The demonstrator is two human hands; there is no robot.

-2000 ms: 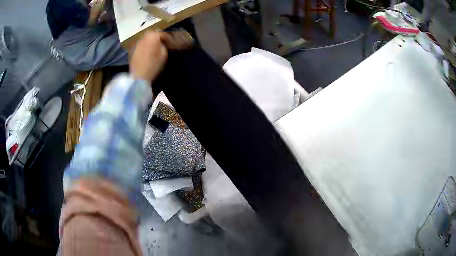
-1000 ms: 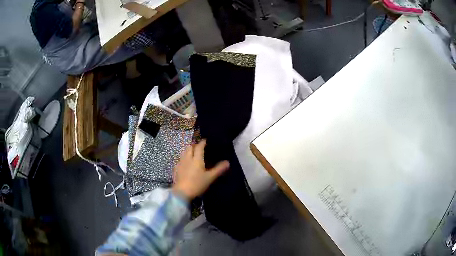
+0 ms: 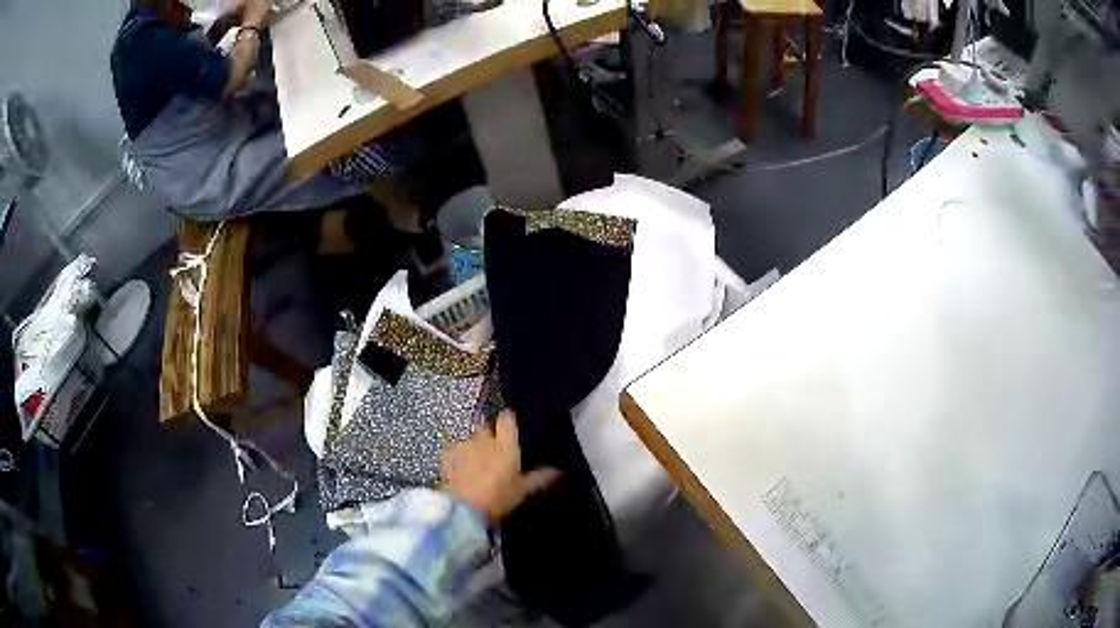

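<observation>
A long black fabric panel with a gold-brown speckled strip at its top end lies over the cloth-lined basket, left of my table. Its lower end hangs down towards the floor. My left hand is on the panel's left edge at mid-length, thumb spread to the right, not closed on the fabric. Its fingertips are hard to make out. Grey speckled pieces and a gold-brown piece with a small black patch lie beside the panel. My right hand is out of the picture.
My white machine table with a wooden edge and printed scale fills the right. A person sits at another table at upper left. A wooden bench with white cord stands at left. White cloth lies behind the panel.
My left hand has let go of the panel's top end and come down to its middle. The panel now lies over the basket. The view has shifted slightly since a second ago.
</observation>
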